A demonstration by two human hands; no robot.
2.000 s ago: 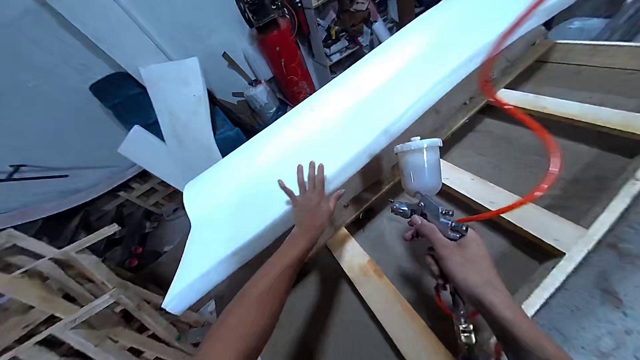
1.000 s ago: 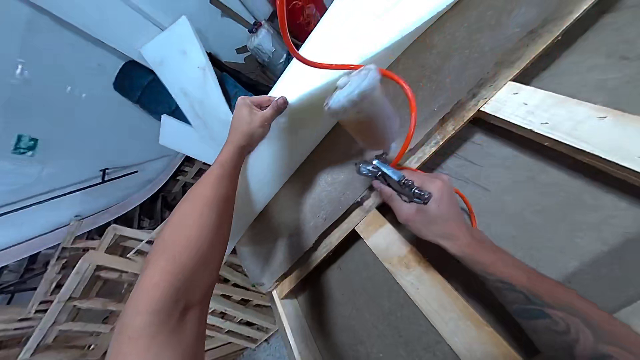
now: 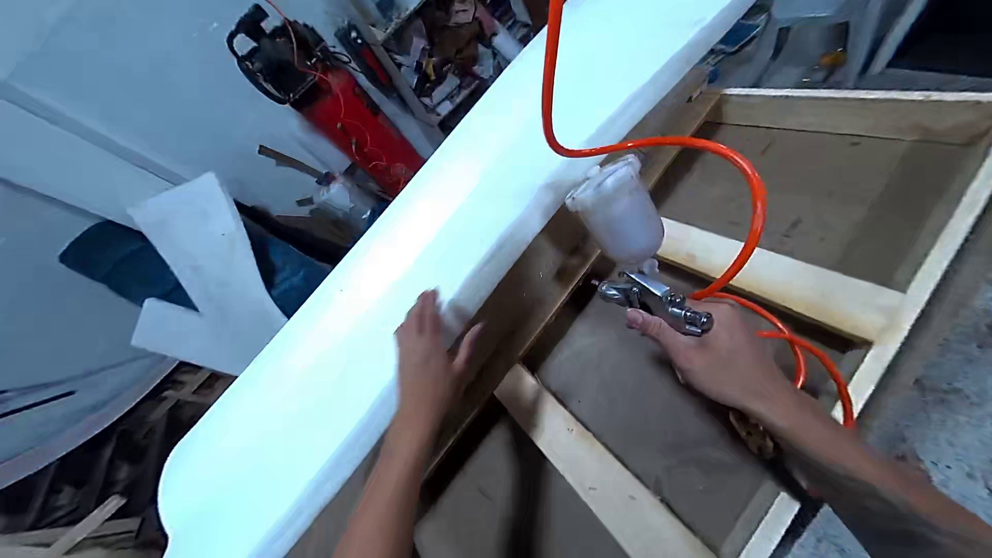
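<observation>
A long white foam panel (image 3: 372, 287) lies diagonally along the edge of a wooden frame (image 3: 597, 457). My left hand (image 3: 428, 353) is at the panel's near edge, its fingers apart and holding nothing; whether it presses on the surface cannot be told. In my right hand (image 3: 717, 349) is a metal spray gun (image 3: 655, 301) with a translucent white cup (image 3: 620, 213) on top. The gun is over the frame, pointing left toward the panel. An orange air hose (image 3: 756, 201) loops up from behind the right hand and passes over the panel.
Behind the panel stand a red cylinder (image 3: 356, 128) and a shelf with clutter (image 3: 457, 62). White cut pieces (image 3: 209, 271) lean over blue material (image 3: 116, 260) at left. Wooden slats (image 3: 85, 527) lie at the lower left. Crossbars (image 3: 783, 283) span the frame; concrete floor (image 3: 945, 418) shows at right.
A second ago my left hand was closed at the panel's far edge; now it is spread at the near edge. The panel covers more of the frame's side. The spray gun has stayed in my right hand.
</observation>
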